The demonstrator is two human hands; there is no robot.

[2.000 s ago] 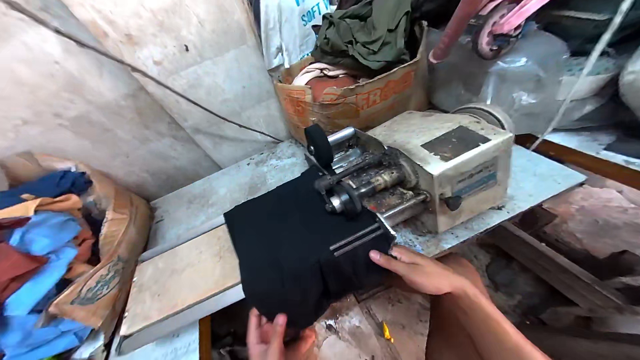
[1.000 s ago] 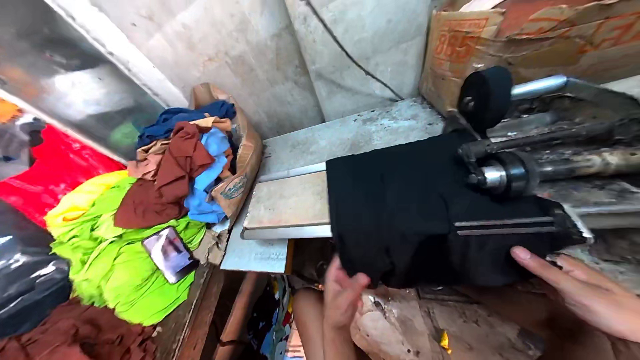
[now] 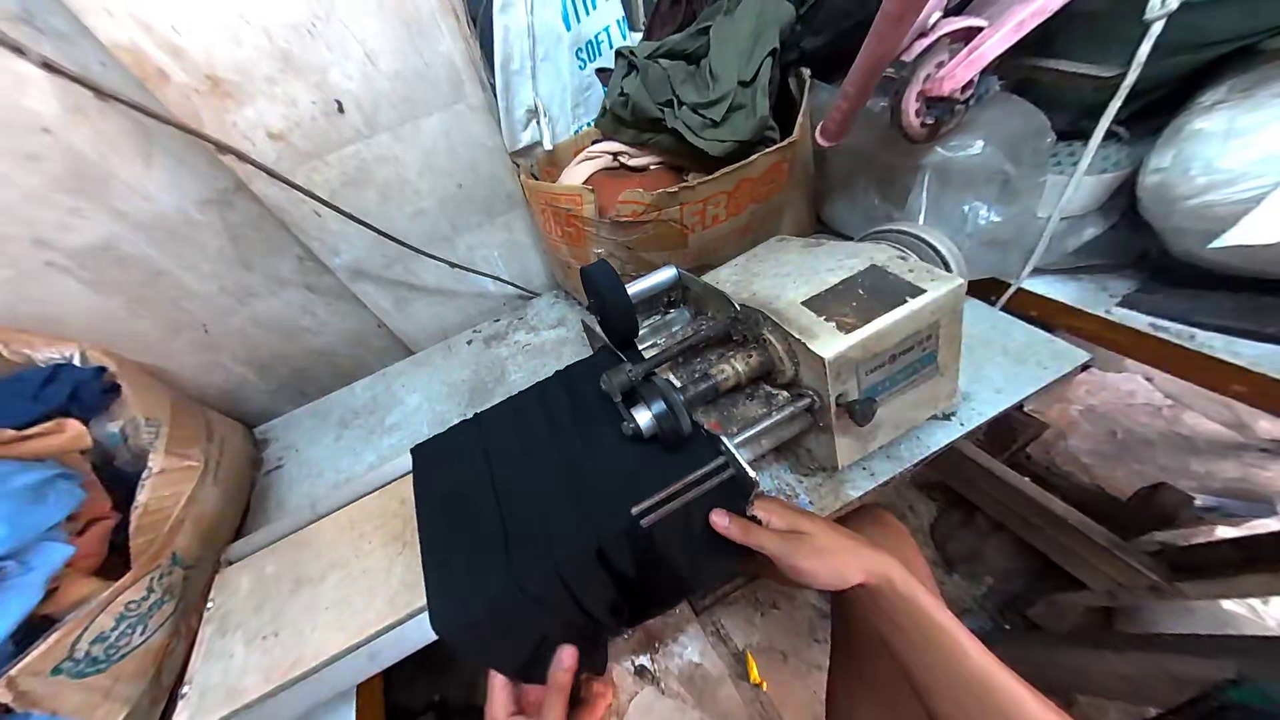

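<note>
A black fabric piece lies spread over the front of a beige cutting or winding machine, passing beneath its rollers and two thin metal rods. My right hand pinches the fabric's right edge near the rod ends, thumb on top. At the bottom, my left hand has its fingers at the lower edge of the cloth, partly cut off by the frame; its grip is only partly visible. A black roll of strip sits on the upper shaft of the machine.
A pale board extends left of the machine on a worn tabletop. Cardboard boxes of cloth stand at left and behind. Plastic bags and a pink scooter are at the back right. Wooden beams lie below right.
The view swung left and then back to the machine. Both hands remain at the black fabric's edges, which lies in much the same place on the machine.
</note>
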